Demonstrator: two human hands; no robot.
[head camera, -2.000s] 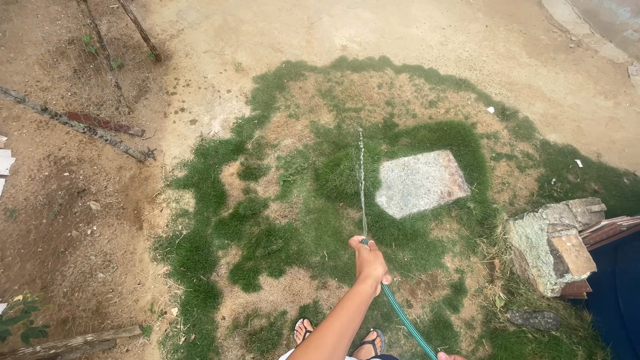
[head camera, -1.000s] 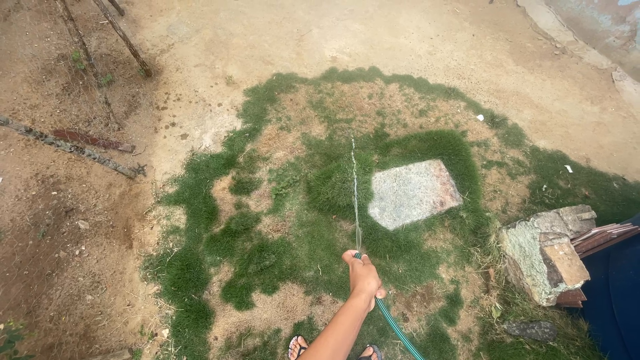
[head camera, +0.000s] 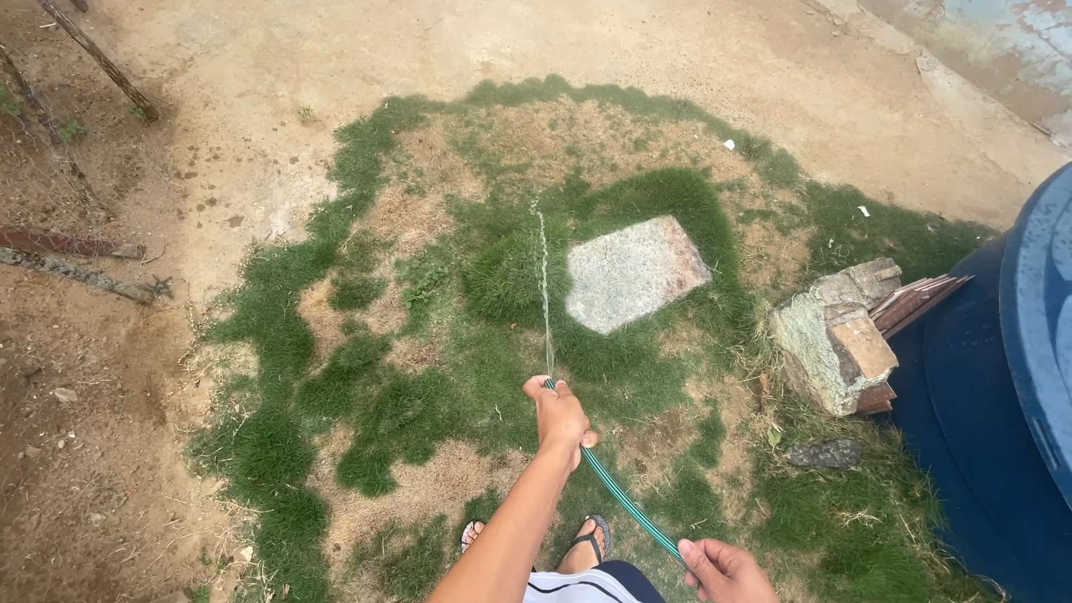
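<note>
My left hand (head camera: 560, 417) grips a green striped garden hose (head camera: 628, 502) close to its open end, and a thin stream of water (head camera: 546, 293) arcs from it over the grass (head camera: 502, 285). At the lower right, my right hand (head camera: 724, 571) pinches the same hose further back between thumb and fingers. The hose runs in a slight curve between both hands. A flat pale stone slab (head camera: 636, 272) lies in the grass ahead, to the right of the stream. My feet in flip-flops (head camera: 588, 540) stand on the patchy lawn below.
On the right is a large blue water tank (head camera: 963, 419), with a stack of broken stone blocks (head camera: 829, 343) and reddish tiles (head camera: 917, 303) against it. A dark rock (head camera: 825, 454) lies below them. Wooden posts (head camera: 100, 59) and wire stand on bare soil at left.
My right hand, only partly seen at the bottom edge two seconds before and out of view one second before, now shows on the hose. Water keeps flowing. The view has shifted, showing more of the tank.
</note>
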